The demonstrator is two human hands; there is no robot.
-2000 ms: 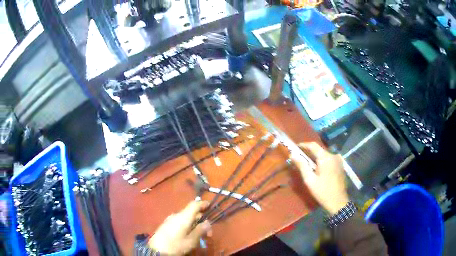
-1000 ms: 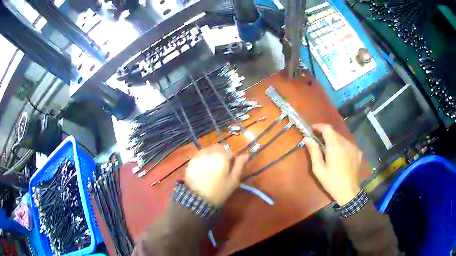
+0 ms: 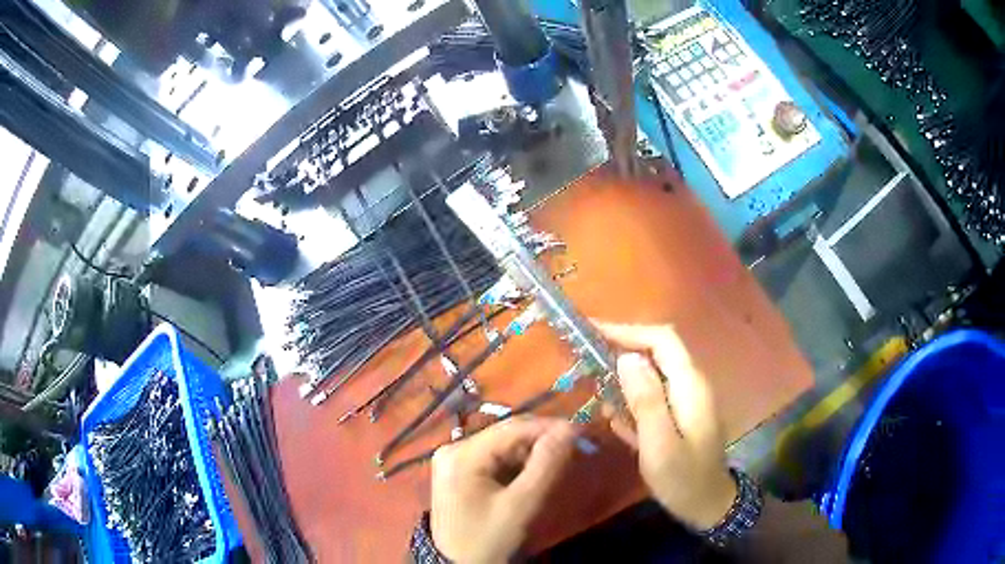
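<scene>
A narrow silver loading bar (image 3: 537,284) slants over the reddish-brown board. My right hand (image 3: 668,424) grips its near end. Several black cables (image 3: 441,405) run from the bar towards the left, with silver and bluish connectors (image 3: 529,321) at its edge. My left hand (image 3: 501,479) is at the bar's near end, fingertips pinched beside a connector (image 3: 585,412); a small pale end shows at the fingers. What the fingers hold is partly hidden. Pliers with pale handles (image 3: 481,409) lie mid-board, partly covered by cables.
A wide cable pile (image 3: 386,275) lies at the board's back, below the machine plate (image 3: 331,39). A cable bundle (image 3: 262,468) and a full blue basket (image 3: 226,496) are at left. A control panel (image 3: 733,110) is at right, a blue round bin (image 3: 937,441) lower right.
The bar has moved left and nearer the cable pile, still in my right hand. My left hand has moved from mid-cables down and right to the bar's near end. Another cable now lies along the bar.
</scene>
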